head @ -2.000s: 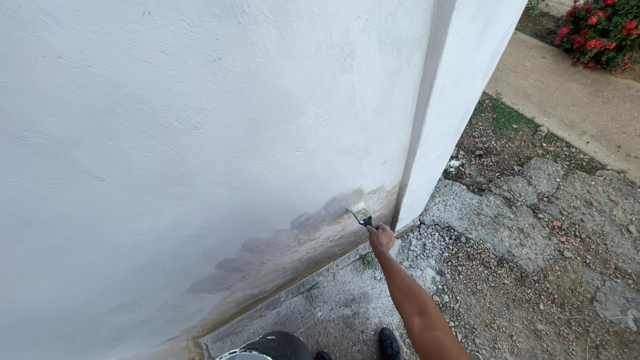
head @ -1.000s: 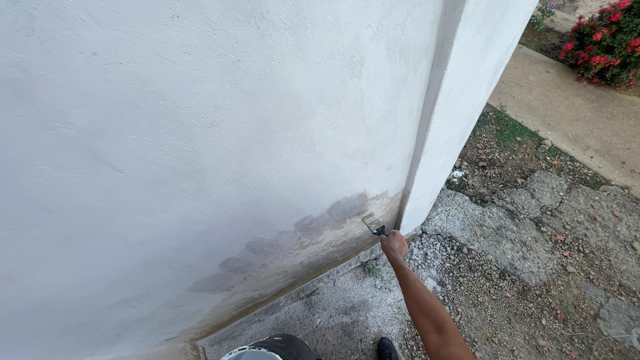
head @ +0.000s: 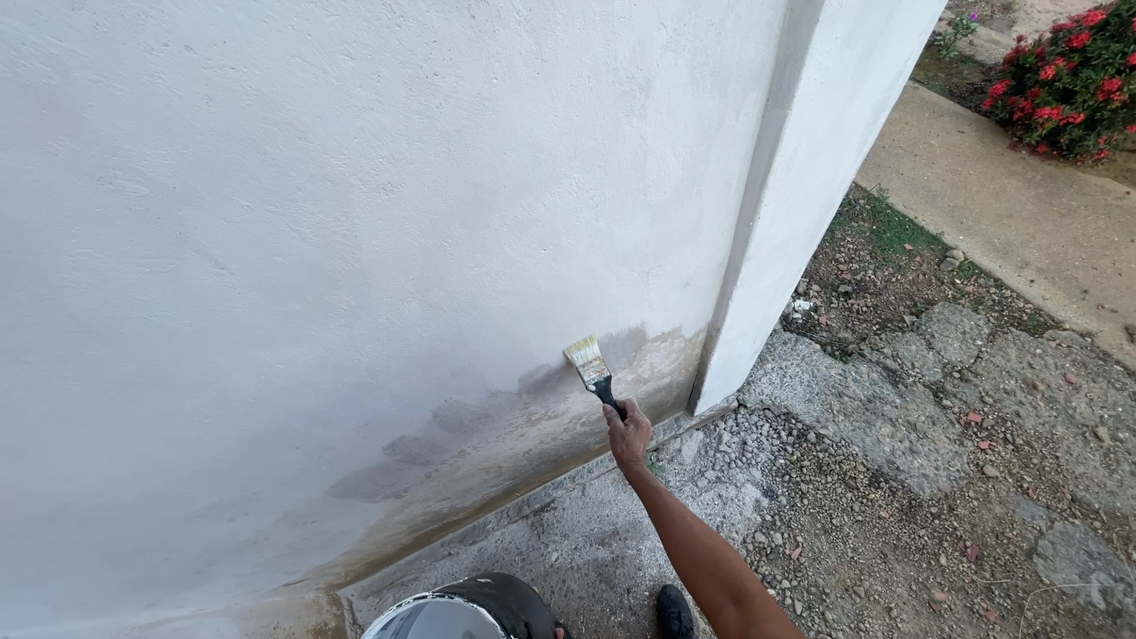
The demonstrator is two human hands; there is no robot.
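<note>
My right hand (head: 628, 433) grips the black handle of a flat paintbrush (head: 600, 382). The brush points up and left, its pale, paint-coated bristles at the white wall (head: 399, 222), by the upper edge of a darker greyish patch (head: 444, 435). Below that patch, the wall's base is brownish and stained. At the bottom edge is a black bucket (head: 510, 603) with a white-smeared rim and greyish-white liquid inside. A small bit of skin shows at the bucket's right side, perhaps my left hand (head: 559, 632); its grip is hidden.
A white pillar (head: 799, 204) juts out at the right end of the wall. Rough, broken concrete and gravel (head: 852, 524) lie beside it. A dark shoe (head: 674, 612) stands near the bucket. Farther off are a concrete path (head: 1003, 204) and a red-flowered bush (head: 1065, 89).
My right hand first moved down and right with the brush, close to the pillar. Now it is farther left along the wall, with the bristles higher on the wall than a second ago.
</note>
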